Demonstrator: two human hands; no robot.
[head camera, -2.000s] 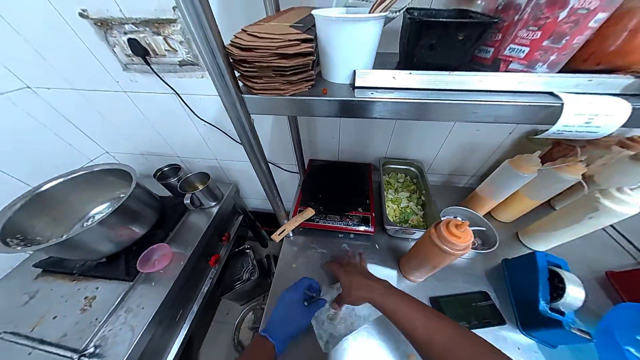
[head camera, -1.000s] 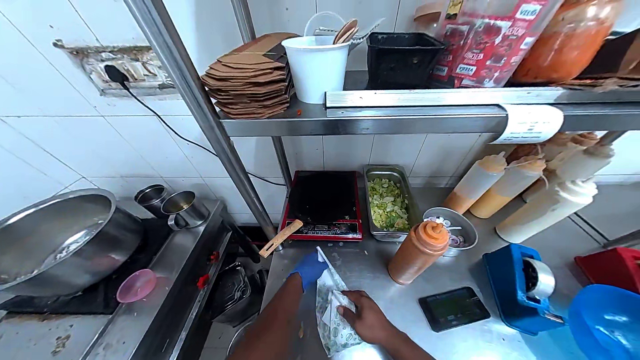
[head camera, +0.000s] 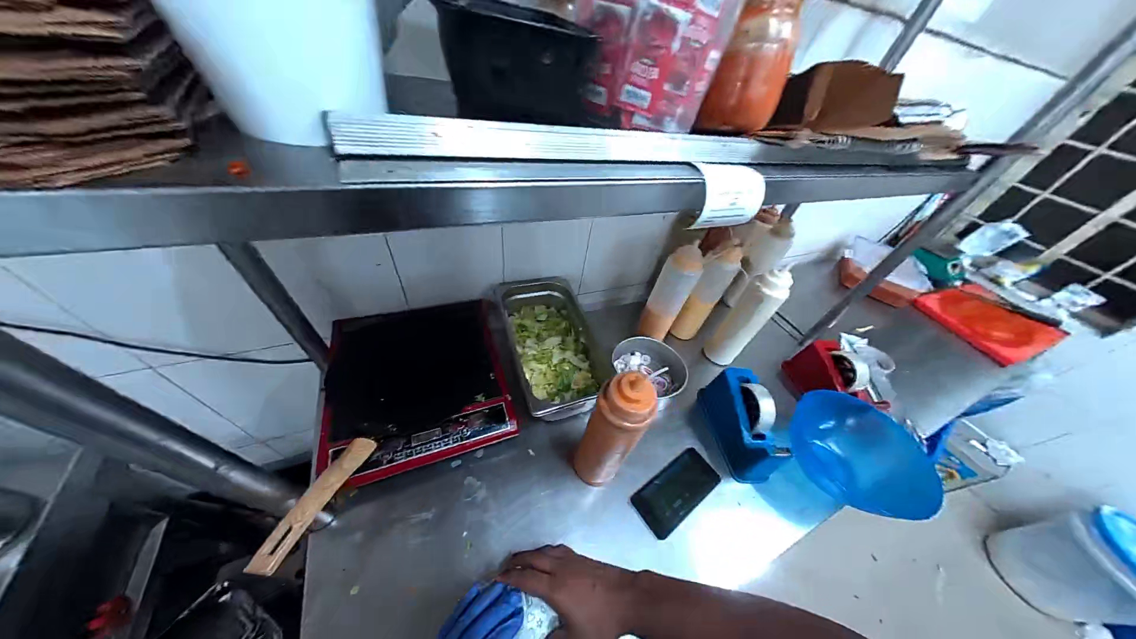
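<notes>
My left hand (head camera: 484, 614), in a blue glove, is at the bottom edge, mostly cut off, against a printed white wrapper (head camera: 538, 616). My bare right hand (head camera: 572, 586) lies over the wrapper and the gloved fingers, its fingers bent round them. Beyond them stands an orange squeeze bottle (head camera: 615, 429), with a dark phone (head camera: 675, 493) flat to its right. A steel pan of chopped greens (head camera: 552, 351) and a steel bowl of sliced onion (head camera: 650, 364) sit behind the bottle.
A red-edged induction cooktop (head camera: 415, 382) is at the back left, a wooden spatula (head camera: 311, 506) by its corner. Several squeeze bottles (head camera: 670, 291) stand near the wall. To the right are a blue tape dispenser (head camera: 741, 426) and a blue plastic bowl (head camera: 865, 454). A steel shelf (head camera: 497, 206) spans above.
The view has swung to the right. My gloved hand, seen holding up one edge of the wrapper a second ago, is now low beside my right hand, which is over the wrapper.
</notes>
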